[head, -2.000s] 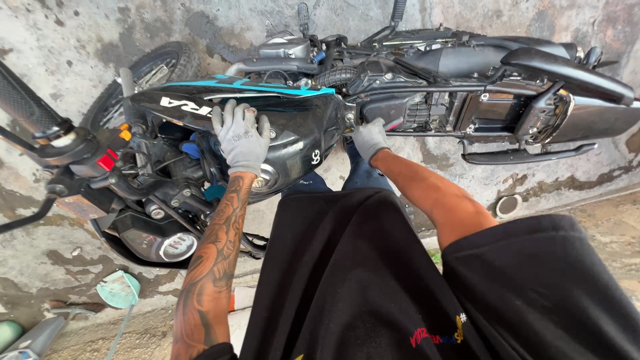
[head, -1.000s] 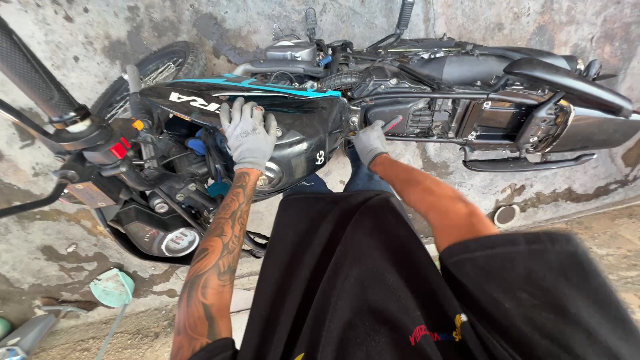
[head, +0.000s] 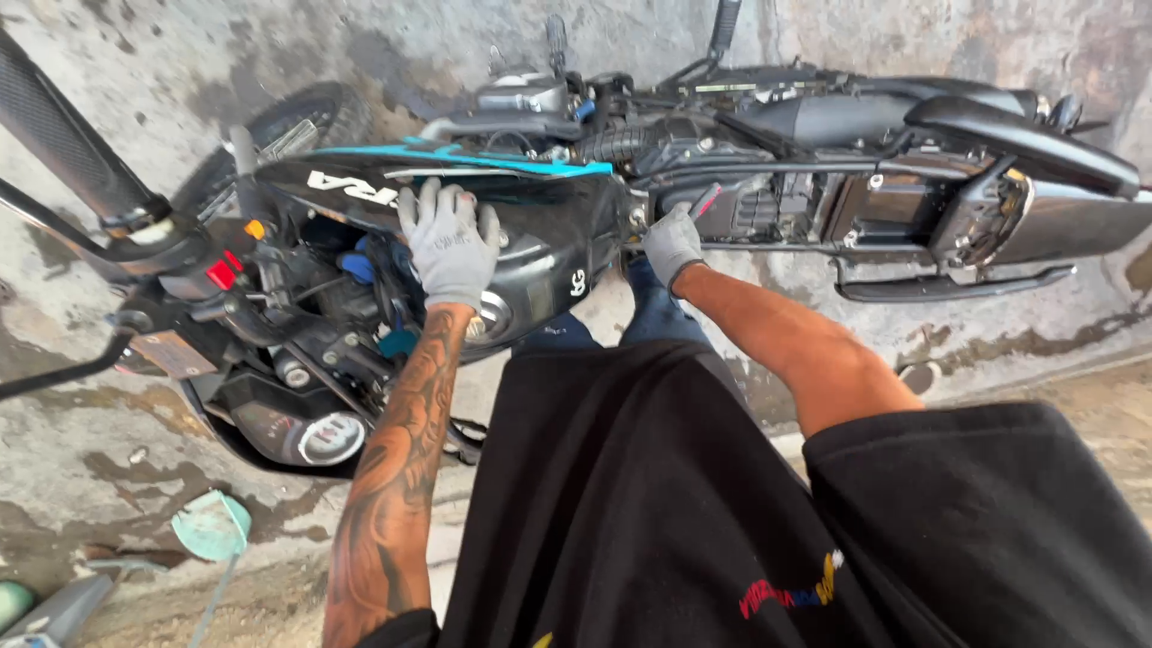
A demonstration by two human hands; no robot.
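A black motorcycle with turquoise trim stands across the view, its rear frame exposed and no seat over it. My left hand [head: 450, 243], in a grey glove, lies with fingers spread on the black fuel tank [head: 544, 234], behind the filler cap [head: 489, 315]. At the rear end of the tank is my gloved right hand [head: 673, 243], beside a metal bracket [head: 637, 216]. A slim object with a pink-red end [head: 707, 200] sticks out from its fingers; the rest of it is hidden. The black tray [head: 756, 211] of the frame lies just right of this hand.
The handlebar grip [head: 76, 130] and brake or clutch lever [head: 67, 378] reach out at the left. A side grab rail [head: 954, 286] juts toward me at the right. On the stained concrete floor lies a pale green plastic scoop or dustpan [head: 211, 526]. A round drain-like fitting [head: 920, 378] is near my right forearm.
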